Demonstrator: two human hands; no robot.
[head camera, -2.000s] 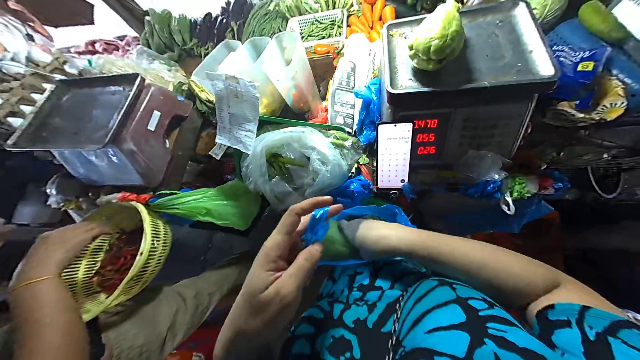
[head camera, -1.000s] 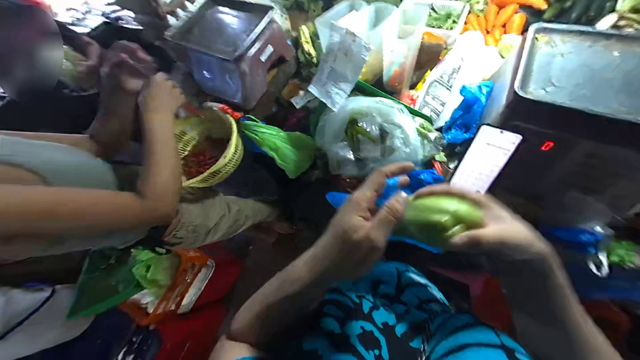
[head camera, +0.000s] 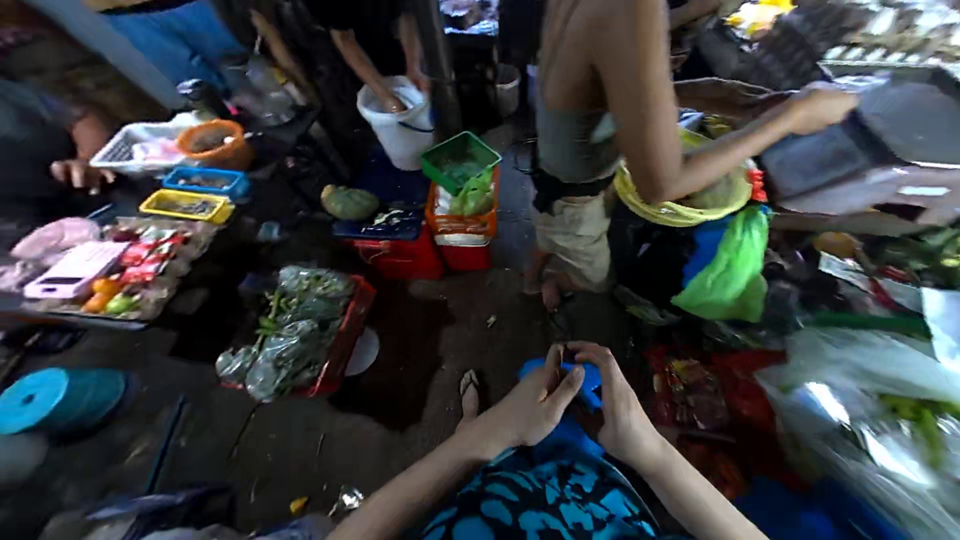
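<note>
My left hand (head camera: 541, 405) and my right hand (head camera: 616, 397) meet at the fingertips in front of my body, low in the middle of the view. Between and behind the fingers is a blue plastic bag (head camera: 589, 384), which both hands hold near its top. More blue plastic hangs below, against my blue and black patterned clothing (head camera: 517, 499). Whether anything lies inside the bag is hidden. A green plastic bag (head camera: 731, 270) hangs beyond my right hand, below a yellow basket (head camera: 675, 206). A clear plastic bag with greens (head camera: 855, 405) lies to the right.
A person (head camera: 637, 90) stands ahead by the yellow basket, one arm reaching right. Across the wet floor (head camera: 442, 330) are a red crate of bagged greens (head camera: 337, 352), an orange basket under a green one (head camera: 461, 161), and a squash (head camera: 349, 202). Another person's hands reach into a white bucket (head camera: 401, 135).
The view has swung far left. The green vegetable seen in my right hand one second ago no longer shows. My hands have come together on the blue bag. The other person now stands with an arm stretched right.
</note>
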